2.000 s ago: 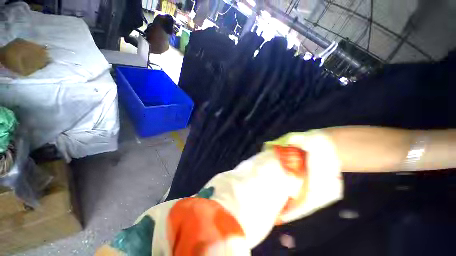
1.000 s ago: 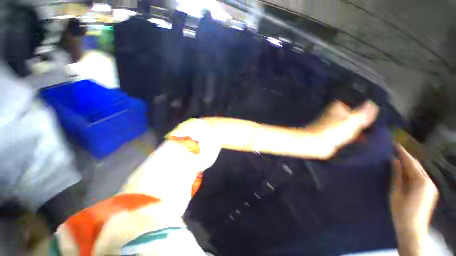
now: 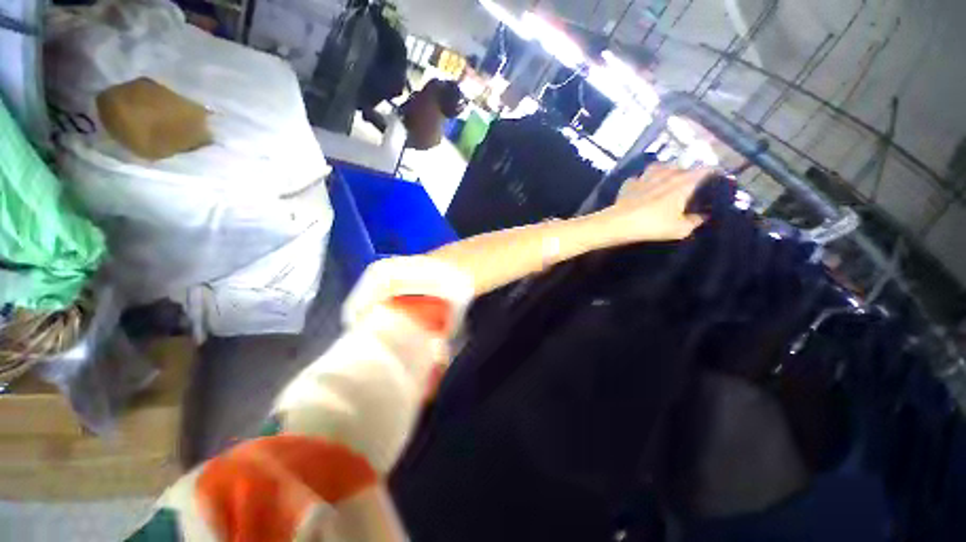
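Dark navy garments (image 3: 593, 349) hang packed together on a grey metal rail (image 3: 784, 169). My left hand (image 3: 667, 203) is at the top of the row, just below the rail, with its fingers around the dark shoulder or collar part of a garment. Its fingertips are partly hidden by the cloth. A garment nearer to me shows a grey inside (image 3: 747, 445) and a thin metal hanger hook (image 3: 821, 323) above it. My right hand is not in view.
A blue plastic bin (image 3: 397, 212) stands on the floor left of the garments. White sacks (image 3: 254, 138) with a brown piece (image 3: 154, 116) on top are at the left, above a cardboard box (image 3: 95, 445). A green bag (image 3: 42, 212) is at the left edge.
My left hand has moved up to the rail at the top of the garments. My right hand, seen at the right a second ago, has left the picture. The view has shifted.
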